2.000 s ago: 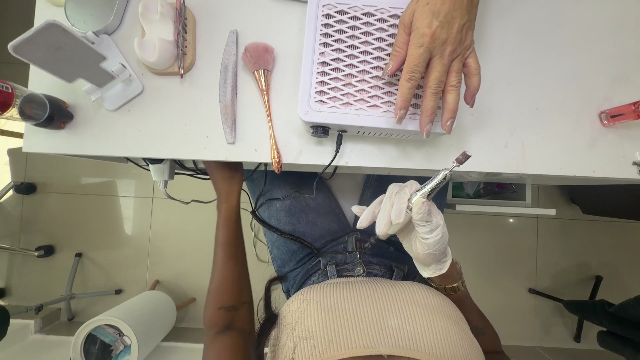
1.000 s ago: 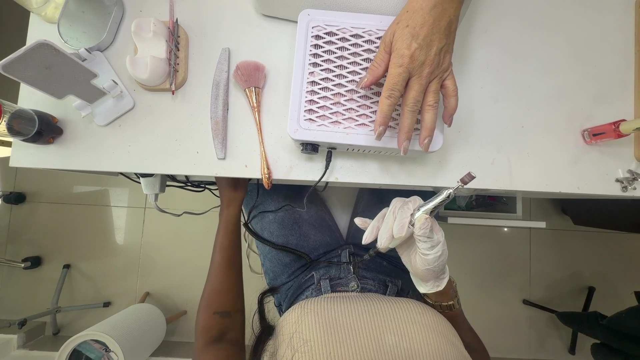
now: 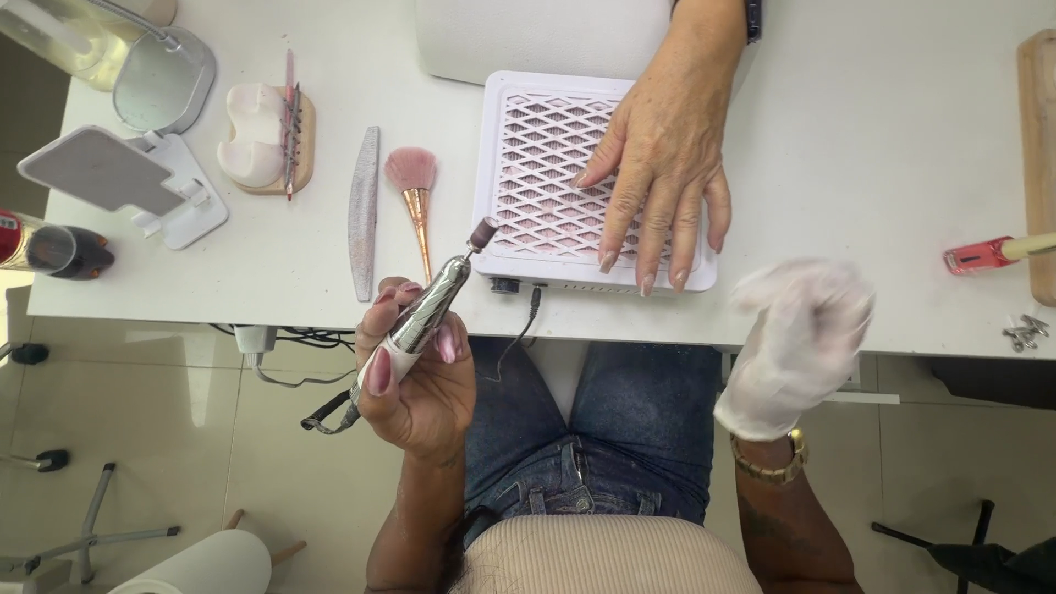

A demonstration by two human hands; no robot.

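Note:
My left hand point(image 3: 417, 371), ungloved with long glossy nails, holds a silver electric nail drill handpiece point(image 3: 425, 313) whose sanding-band bit points up and right. My right hand point(image 3: 796, 346) wears a white glove; it is blurred, with its fingers curled, near the table's front edge, and whether it holds anything is unclear. Between and above them, another person's hand point(image 3: 668, 157) lies palm down on a white nail dust collector point(image 3: 544, 173) with a diamond-pattern grille. A pink powder brush point(image 3: 411, 173) and a grey nail file point(image 3: 363, 214) lie left of the collector.
On the left stand a wooden holder with tools point(image 3: 305, 140), a white phone stand point(image 3: 194, 198), a round mirror point(image 3: 165, 82) and a dark-capped bottle point(image 3: 78, 252). At right are a red polish bottle point(image 3: 978, 256), metal bits point(image 3: 1025, 332) and a wooden tray point(image 3: 1038, 165). A cable point(image 3: 528, 326) hangs from the collector.
The drill handpiece has passed from my gloved right hand to my left hand, which has come up from under the table edge. My right hand has moved right and up.

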